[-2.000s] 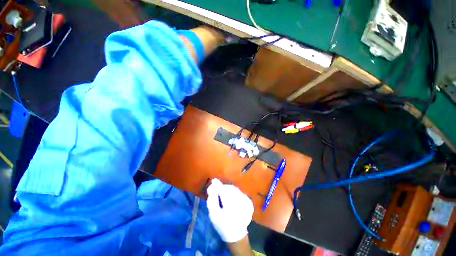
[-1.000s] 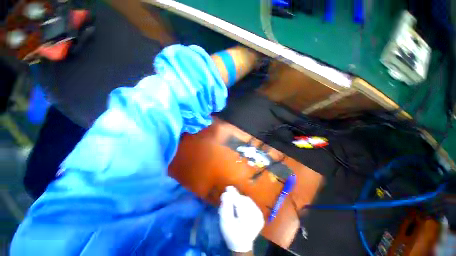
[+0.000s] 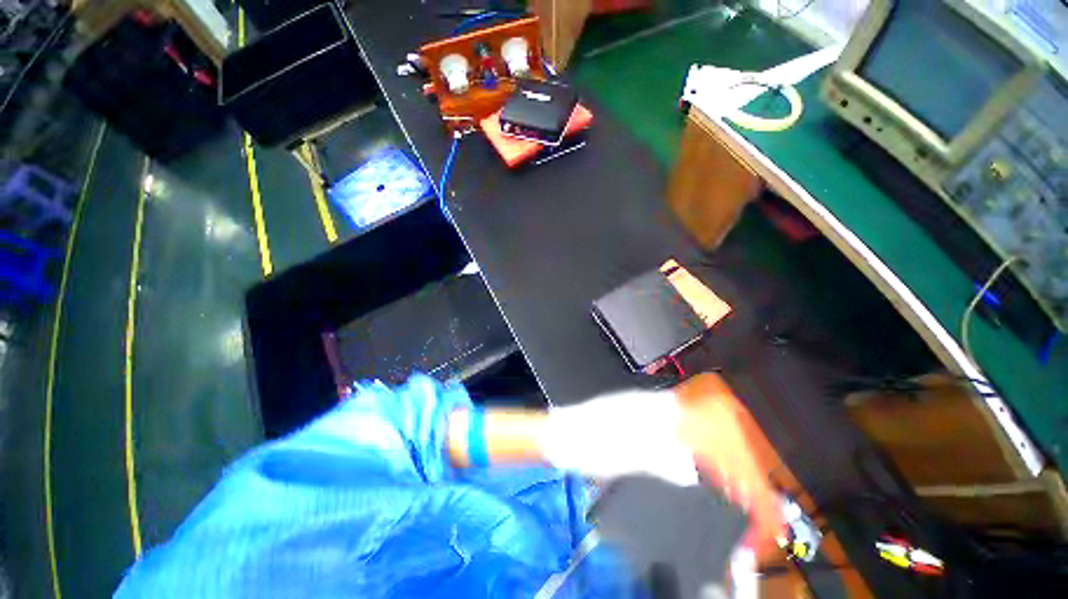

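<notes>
My left hand (image 3: pixel 621 435), in a white glove and blurred, reaches across the lower middle of the view. A dark flat box (image 3: pixel 668 527), also blurred, is at its fingers, over the near side of the orange base board (image 3: pixel 849 573). The fingers' exact hold is smeared. White plugs of the fixture (image 3: pixel 801 530) show right of the box. A small white patch at the bottom edge may be part of my right hand (image 3: pixel 745 573); its fingers cannot be made out.
A black box (image 3: pixel 650 318) lies on an orange pad on the bench. Another box (image 3: pixel 539 111) sits on a pad beside a wooden switch box (image 3: pixel 483 64). A large black tray (image 3: pixel 398 334) is below the bench edge. RCA plugs (image 3: pixel 909 555) lie right; instruments (image 3: pixel 949 88) stand on the green shelf.
The view has swung left along the bench. My left hand has come from the shelf's shadow to the base board, with a dark box now at it. The pen is out of view.
</notes>
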